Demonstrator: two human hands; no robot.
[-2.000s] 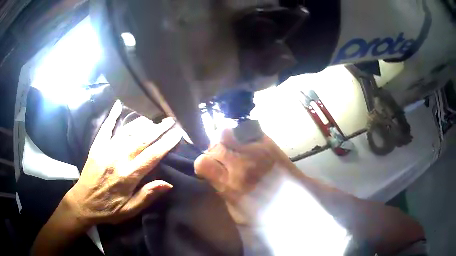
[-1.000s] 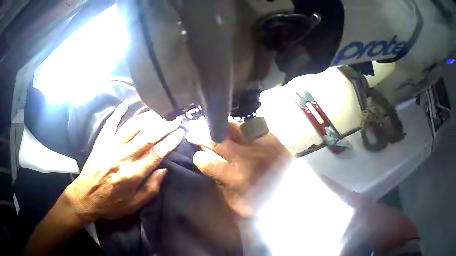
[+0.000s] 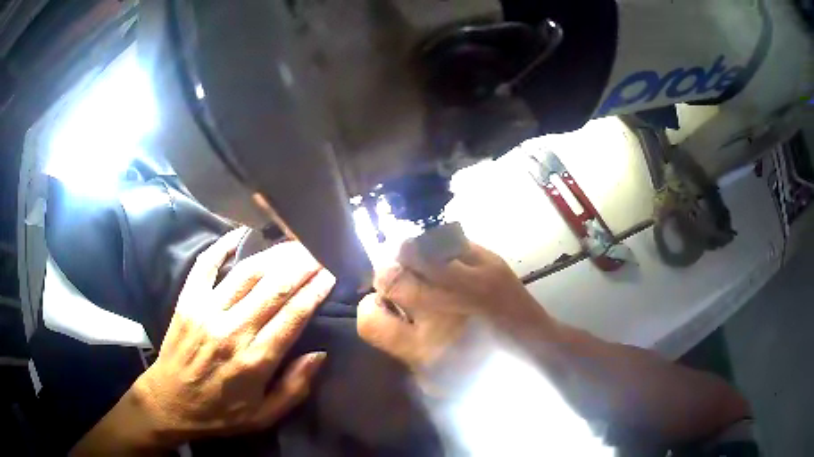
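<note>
A dark smooth garment (image 3: pixel 344 393) lies under the off-white sewing machine head (image 3: pixel 375 80) and spreads to the left. My left hand (image 3: pixel 241 330) rests flat on the cloth left of the needle area, fingers extended towards it. My right hand (image 3: pixel 446 303) is at the needle area with fingers bent and thumb and fingertips close together on the cloth edge. A pale-grey block (image 3: pixel 436 241) sits beside the right fingers. The presser foot and needle are lost in bright glare, and the machine head hides part of the cloth.
A slim red tool with metal ends (image 3: pixel 578 207) lies right of the needle. Brownish scissors with looped handles (image 3: pixel 692 219) lie further right. The white table (image 3: pixel 714 290) has its edge at the right. Intense lamp glare fills the upper left. Another bright patch covers my right wrist.
The dark cloth at left has shifted and its folds look different. My left hand has moved slightly down and right. My right hand's fingers are more bent. The camera view has tilted slightly.
</note>
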